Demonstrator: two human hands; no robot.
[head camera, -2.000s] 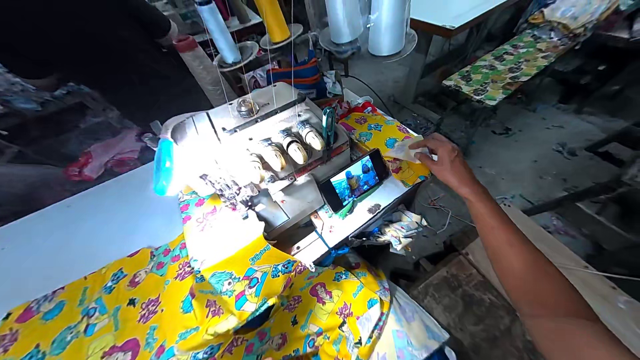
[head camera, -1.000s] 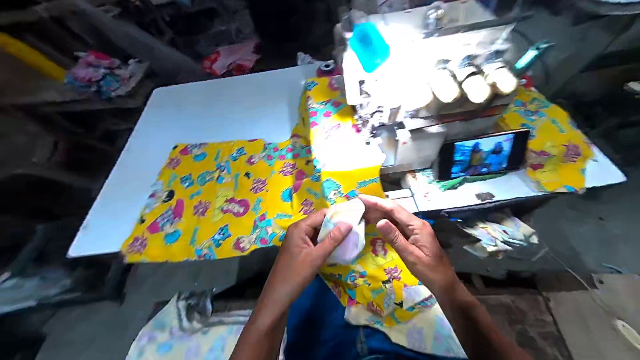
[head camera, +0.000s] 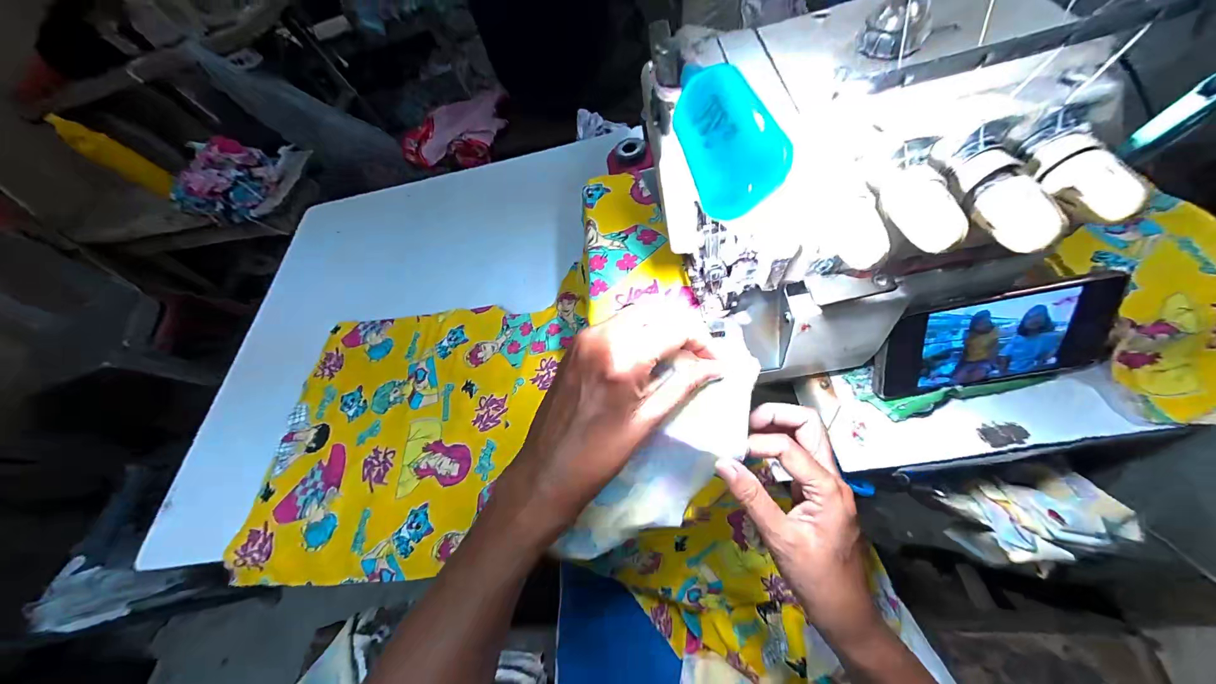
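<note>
My left hand (head camera: 617, 399) pinches a pale fabric piece (head camera: 698, 437), its light side up, just in front of the needle area of an overlock sewing machine (head camera: 731, 275). Thumb and fingers of my right hand (head camera: 798, 494) hold the same piece's right edge. Yellow printed fabric (head camera: 399, 446) lies spread over the white table (head camera: 418, 209), runs up beside the machine head and also hangs down over my lap. The fabric directly under my left hand is partly hidden, and glare washes out the needle area.
A phone (head camera: 1002, 332) showing a video leans against the machine's front right. More yellow fabric (head camera: 1168, 313) lies beyond it. A blue plastic guard (head camera: 731, 142) is on the machine head. Fabric scraps (head camera: 1045, 513) hang below the table edge. A scrap bundle (head camera: 233, 180) sits on the left shelf.
My right hand has come back from the fabric right of the phone. Both hands have moved from over the lap to the machine's front, and the pale piece is now opened out.
</note>
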